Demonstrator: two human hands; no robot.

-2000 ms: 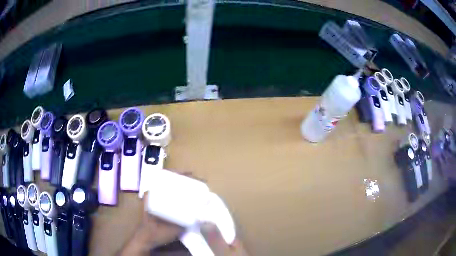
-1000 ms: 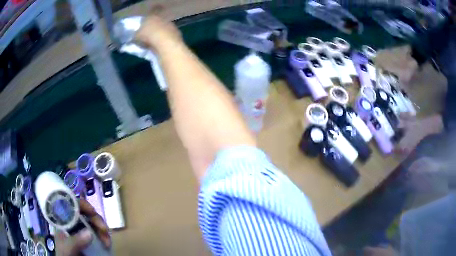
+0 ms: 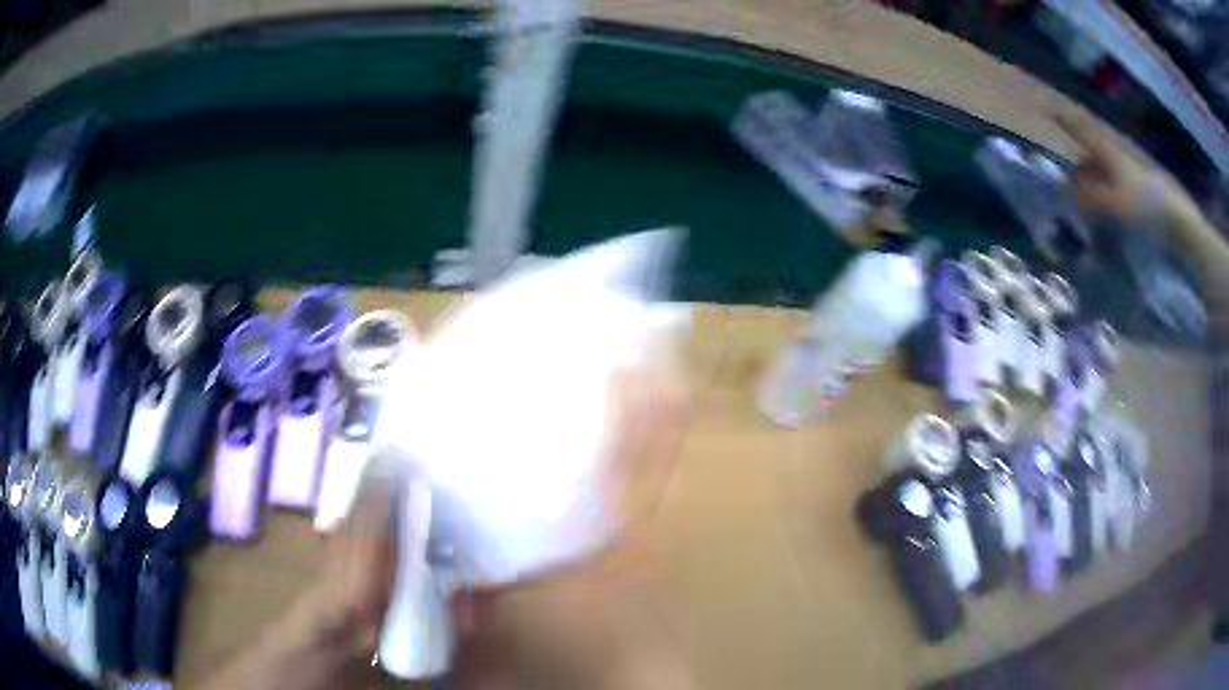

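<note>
A white cloth (image 3: 539, 391), blurred, covers most of a white handheld fan (image 3: 415, 627); only the fan's pale lower end shows beneath it. My left hand (image 3: 353, 573), blurred at the bottom, is closed around the fan. My right hand (image 3: 644, 452) holds the cloth against the fan from the right; its fingers are partly hidden by the cloth. The fan's head is hidden. A white squeeze bottle (image 3: 856, 317) stands to the right, near the board's back edge.
Purple, white and black fans (image 3: 303, 404) lie in rows at left; more fans (image 3: 957, 499) lie at right. Clear plastic trays (image 3: 829, 155) rest on the green surface (image 3: 337, 175) behind. A metal upright (image 3: 519, 135) rises at the back. Another person's arm (image 3: 1146, 189) reaches in at upper right.
My right arm has come back from the far left rear, and the cloth is now over the fan in my left hand. The view has turned back left. Another person's arm now shows at upper right.
</note>
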